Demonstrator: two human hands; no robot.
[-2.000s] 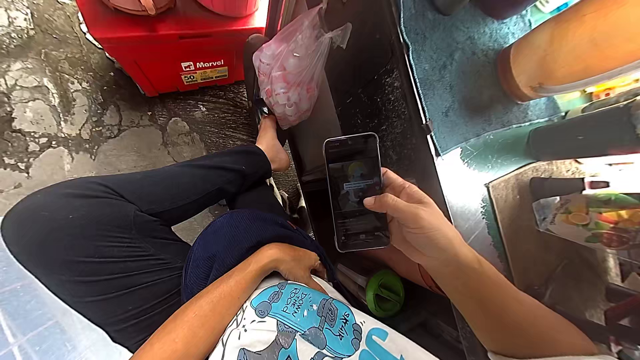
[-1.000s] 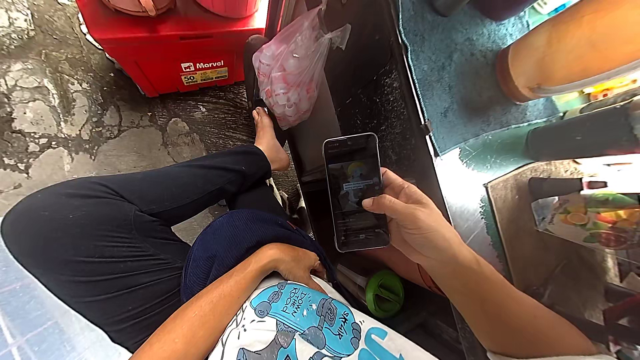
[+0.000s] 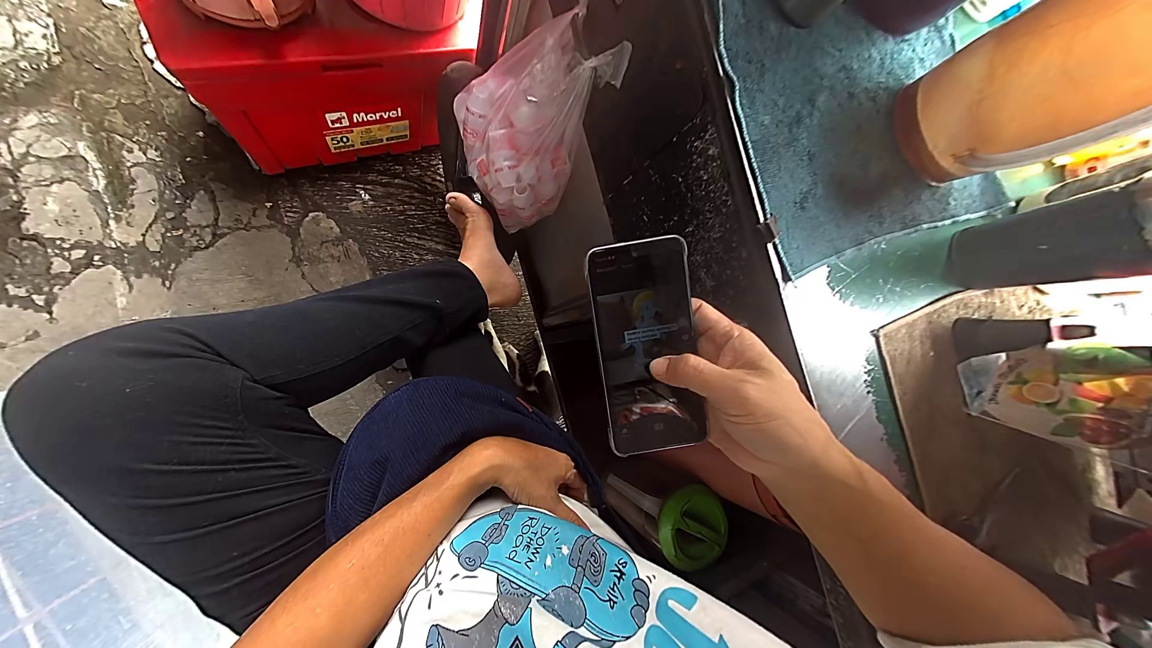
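Observation:
My right hand [image 3: 751, 396] holds a smartphone [image 3: 646, 346] upright in the middle of the view, its thumb resting on the lit screen. Low in the centre, my left hand [image 3: 540, 472] lies at my waist against a dark blue ribbed cloth item [image 3: 432, 432] on my lap. Its fingers curl and are partly hidden, so I cannot tell whether it grips the cloth. Beneath the phone and to its lower right is a round green lid [image 3: 692, 527].
A pink plastic bag of small containers [image 3: 522, 126] hangs above my bare foot [image 3: 484, 252]. Upper left stands a red storage box [image 3: 310, 99]. On the right are a blue-grey cloth [image 3: 810, 135], a large orange-brown container [image 3: 1026, 90] and a fruit-printed package [image 3: 1062, 391].

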